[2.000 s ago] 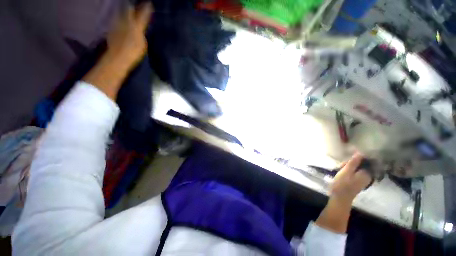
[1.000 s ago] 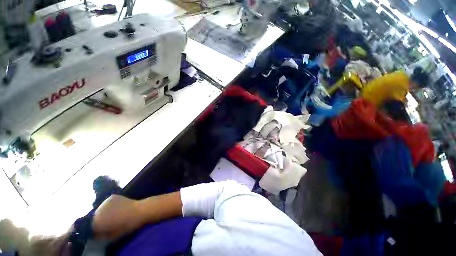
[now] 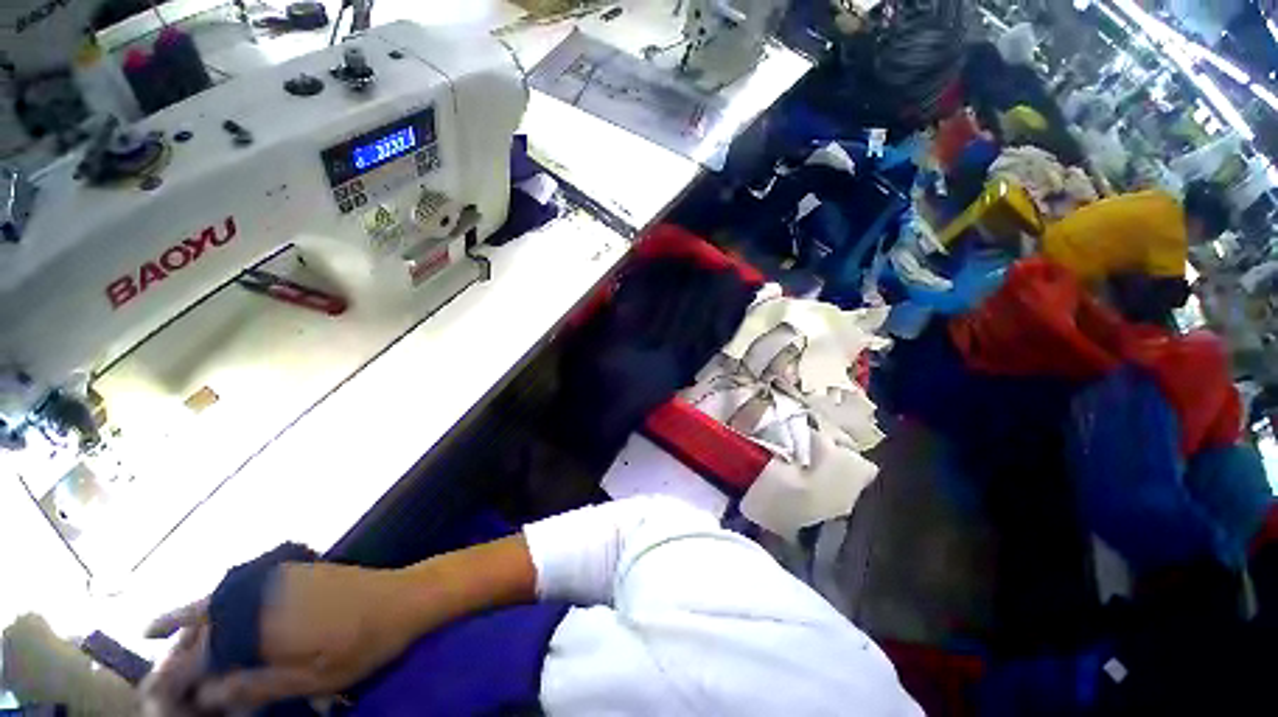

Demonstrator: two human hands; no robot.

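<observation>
My right hand (image 3: 315, 628) is at the lower left, its fingers closed around a bunched dark navy cloth (image 3: 241, 605). My left hand (image 3: 53, 667) is in the bottom left corner, blurred and partly cut off. A short dark strip (image 3: 118, 654) shows between the two hands; whether my left hand grips it is not clear. The white sewing machine (image 3: 266, 182) stands beyond the hands, its needle area (image 3: 63, 418) at the left edge in lamp glare. No cloth shows under the needle.
Red-handled snips (image 3: 301, 293) lie under the machine arm on the white table (image 3: 351, 378). Right of the table edge, a red bin (image 3: 708, 446) holds cream scraps (image 3: 806, 378) and dark cloth. Heaps of red, yellow and blue cloth (image 3: 1037, 336) lie further right.
The view has swung right from the whole table to the machine's display end and the bin. My hands, far apart two seconds ago, are now close together low at the left, with dark cloth in my right.
</observation>
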